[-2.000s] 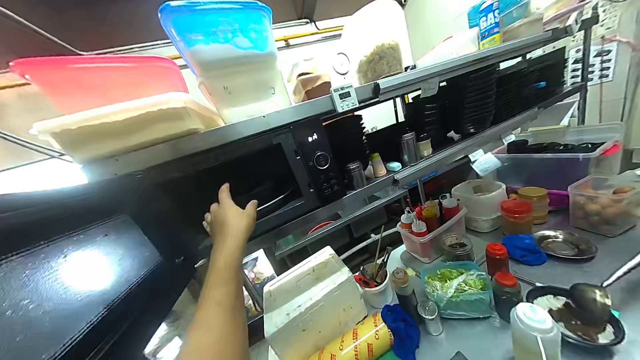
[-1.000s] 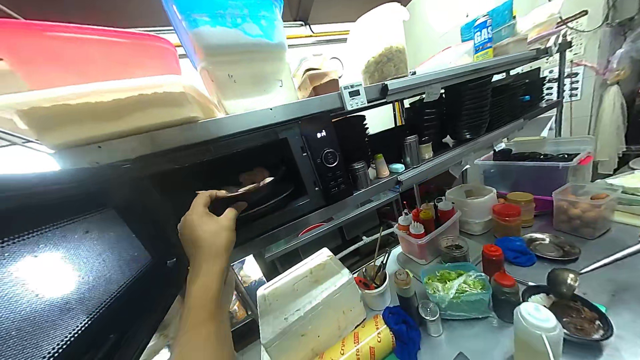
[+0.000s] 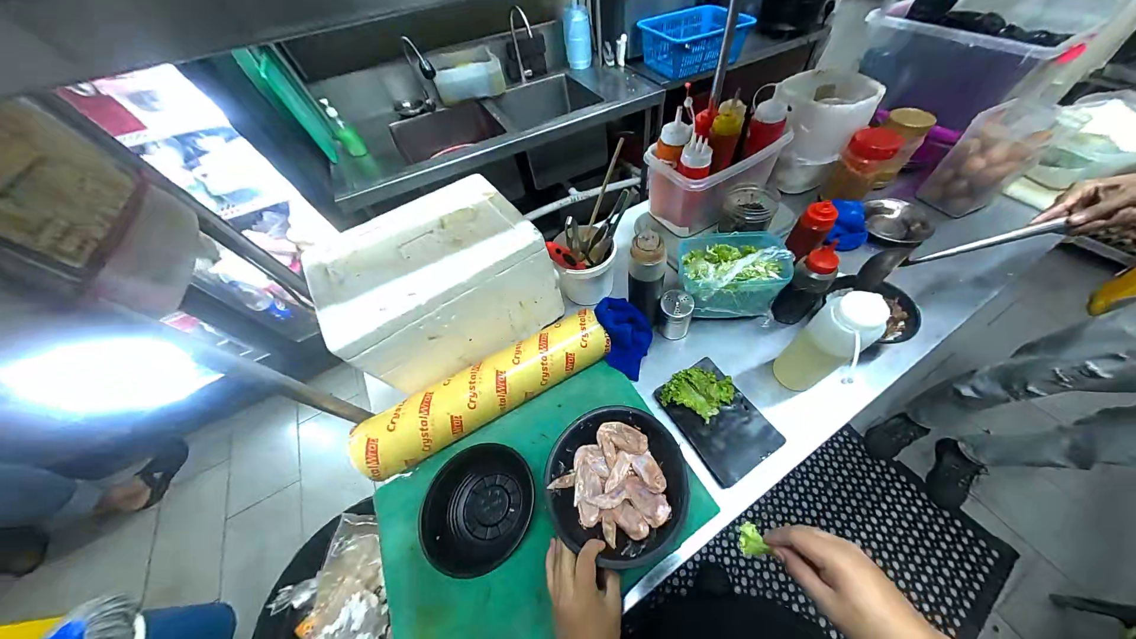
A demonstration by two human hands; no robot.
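A round black bowl of raw chicken wings sits on a green cutting board. My left hand is at its near rim, thumb over the edge; how firmly it grips is unclear. My right hand pinches a small piece of green lettuce beyond the counter's near edge, above the floor mat. Left of the chicken lies an empty black plastic bowl. A black slate plate with leaf lettuce on it rests to the right of the board.
A roll of cling film and a white foam box border the board. Behind are a utensil tub, a lettuce container and a squeeze bottle. At right, another person's hand holds a ladle. Sinks stand behind.
The view has swung down from the shelf and microwave to the counter. A hand was at a dark bowl in the microwave; now my left hand is at the chicken bowl and my right holds lettuce.
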